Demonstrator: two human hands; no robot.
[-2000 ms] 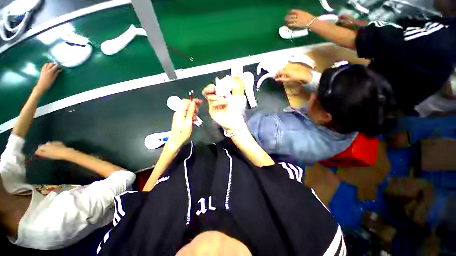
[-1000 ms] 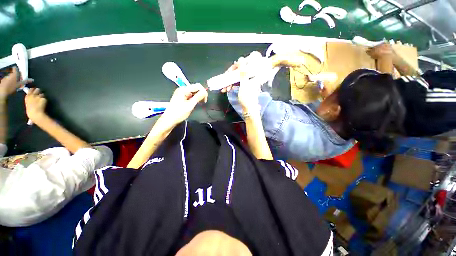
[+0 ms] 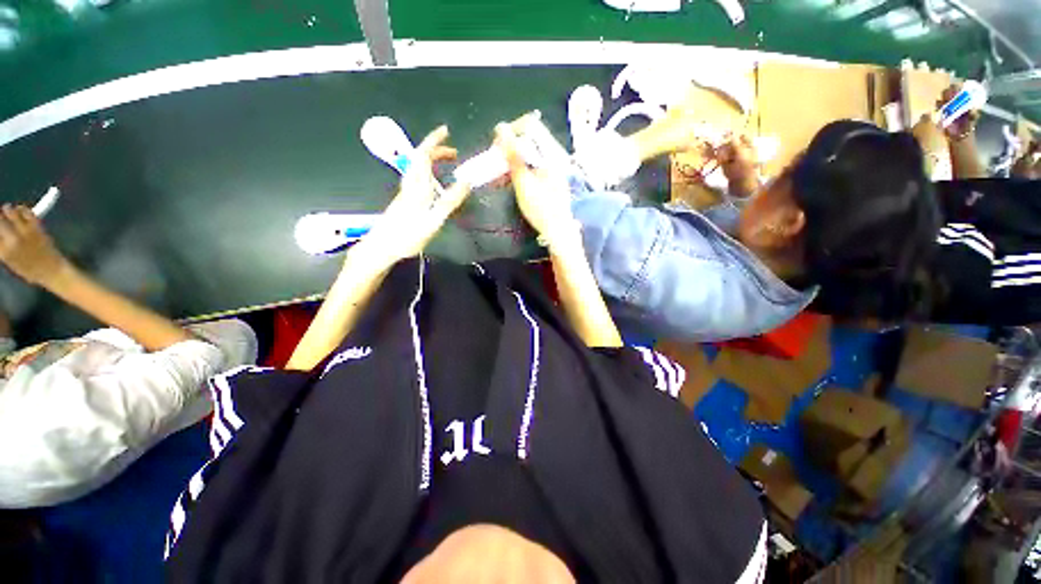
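My right hand (image 3: pixel 534 171) holds a white plastic housing (image 3: pixel 484 168) by its upper end, over the dark bench. My left hand (image 3: pixel 425 196) is at the housing's lower left end, with fingers spread and partly raised. Whether it grips anything is unclear. Thin red wires (image 3: pixel 493 228) hang or lie below the housing between my hands. A white housing with a blue strip (image 3: pixel 386 142) lies just left of my left hand, partly behind it. Another white housing with a blue strip (image 3: pixel 329 233) lies lower left, near my left forearm.
A pale metal rail (image 3: pixel 228 71) and green belt lie beyond the bench (image 3: pixel 228 171). A person in a denim sleeve (image 3: pixel 685 268) works close on my right by white parts and cardboard (image 3: pixel 805 108). Another person's hand (image 3: pixel 29 245) is far left. Cartons (image 3: pixel 850 434) stand on the blue floor.
The view has shifted slightly. My left fingers have opened from their pinch near the wires. The white housing in my right hand has moved a little left, closer to my left hand.
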